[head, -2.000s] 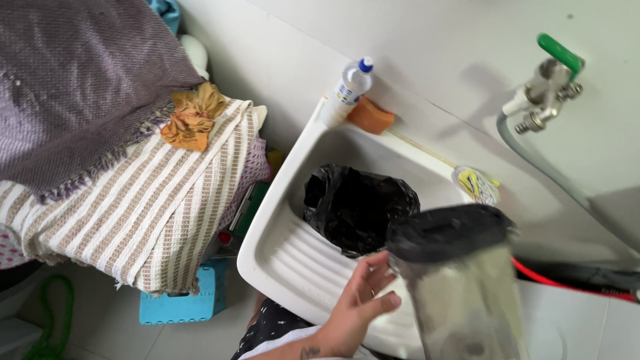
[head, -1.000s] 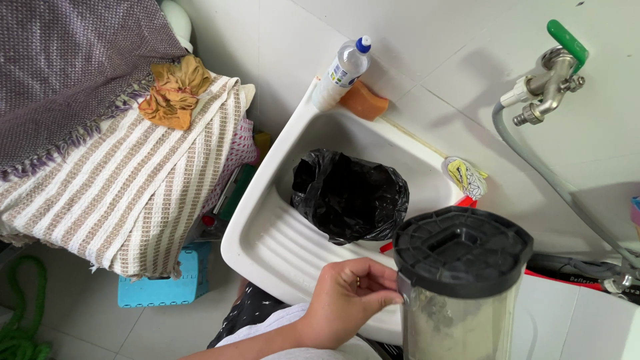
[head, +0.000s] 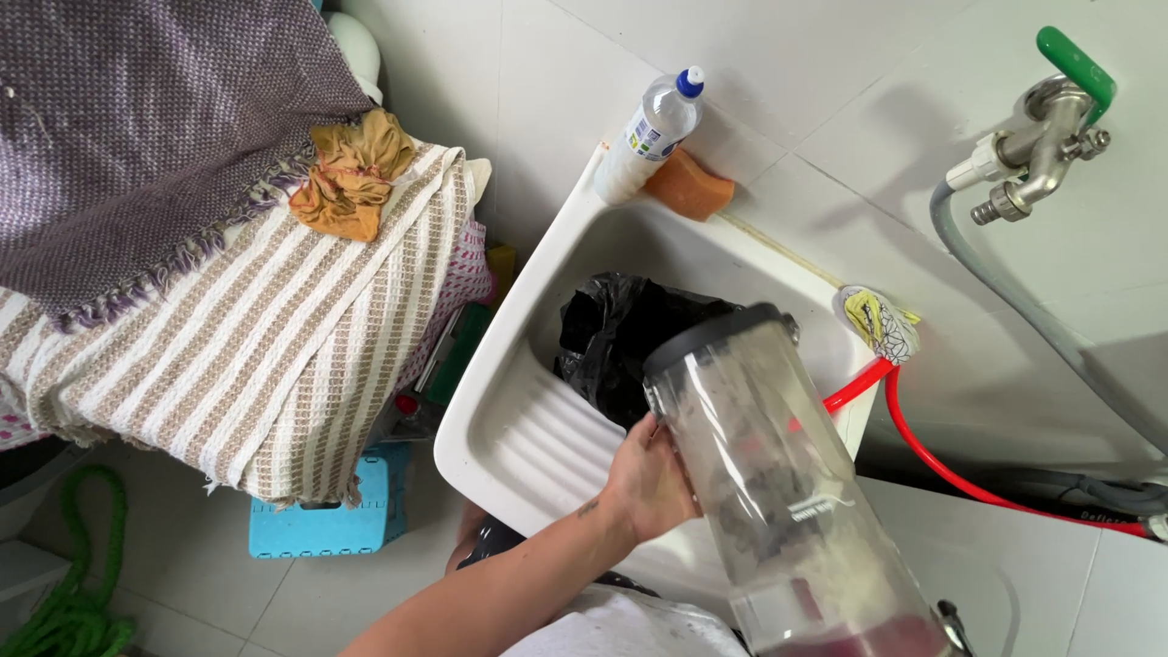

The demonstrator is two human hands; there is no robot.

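A clear plastic dust canister [head: 766,474] with a black rim and grey dust inside slants across the lower right, its black end toward the sink. My left hand [head: 652,479] grips its left side near that end. My right hand is not in view, and the canister's lower end runs out of the frame. Beneath the black end, a black plastic bag [head: 607,342] lies open in the white laundry sink [head: 493,411], beside its ribbed washboard slope.
On the sink's rim stand a plastic bottle [head: 650,137], an orange sponge [head: 691,185] and a mesh scrubber [head: 878,321]. A green-handled tap [head: 1049,137] and red hose [head: 949,474] are at right. Left are striped cloth [head: 228,365], a blue folding stool [head: 319,529] and green rope [head: 78,593].
The canister has tilted, its black end now over the bag and its clear side showing. My left hand has moved from beside its lid to a grip around its side.
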